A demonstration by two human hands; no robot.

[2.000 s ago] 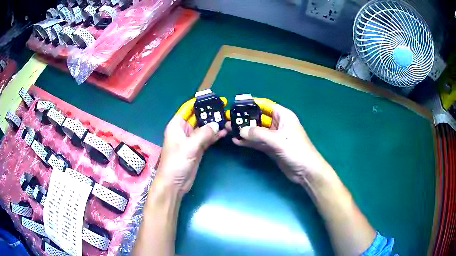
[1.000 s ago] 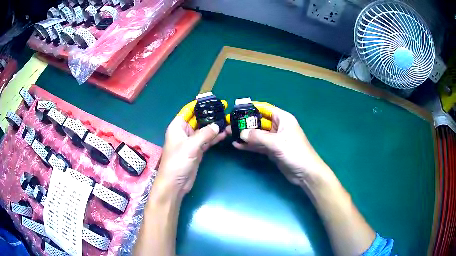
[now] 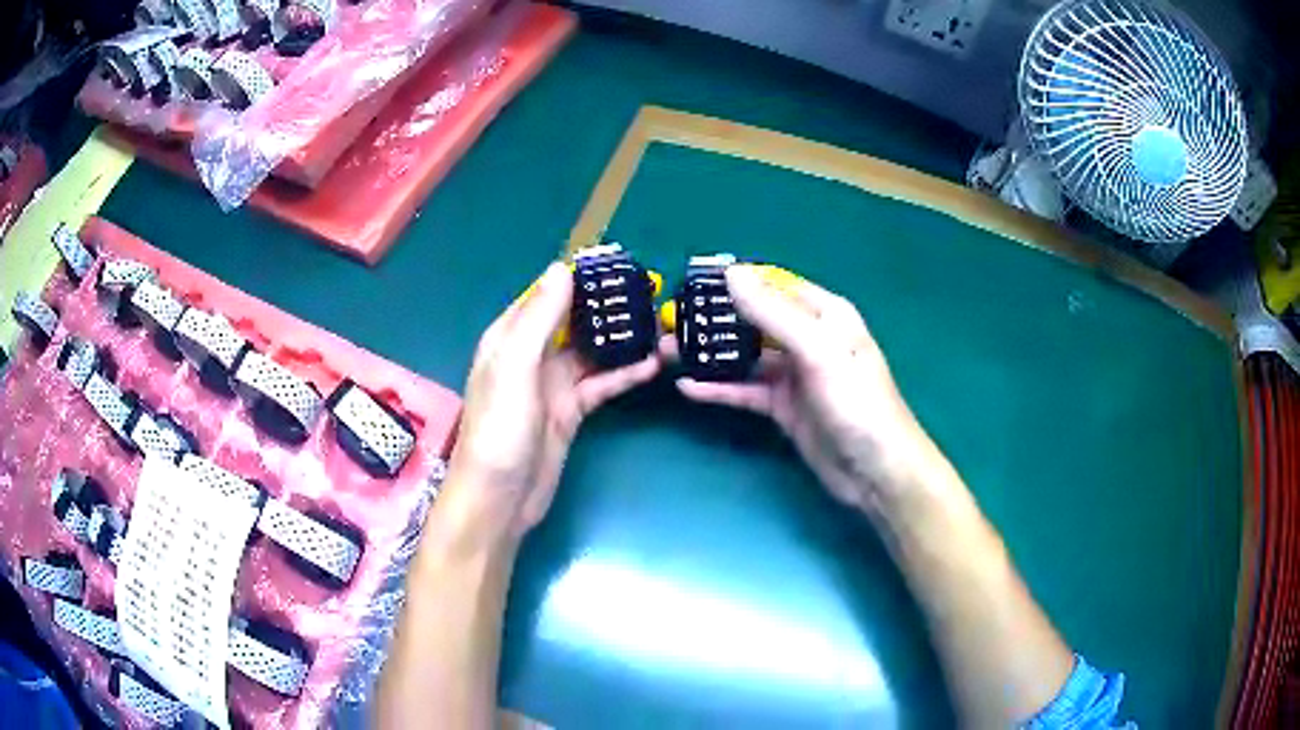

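My left hand (image 3: 528, 385) holds a black smartwatch (image 3: 615, 315) upright by its sides, its screen lit with rows of white text. My right hand (image 3: 820, 378) holds a second smartwatch (image 3: 717, 331) close beside it, also showing rows of white text. My right thumb lies at the upper right of that screen. My left thumb is at the upper left edge of its watch. Yellow finger cots show behind both watches. A pale band end sticks up above each case. The other fingers are partly hidden behind the watches.
A pink foam tray (image 3: 428, 392) with rows of watches and a printed sheet (image 3: 178, 585) lies at the left. More foam trays (image 3: 385, 200) with plastic film (image 3: 264, 136) are at the upper left. A white fan (image 3: 1136, 121) and red cables (image 3: 1273, 528) are at the right.
Both screens went from icons, then a dark left screen and green and white marks on the right one, to rows of white text. Both thumbs have moved up from the lower screens.
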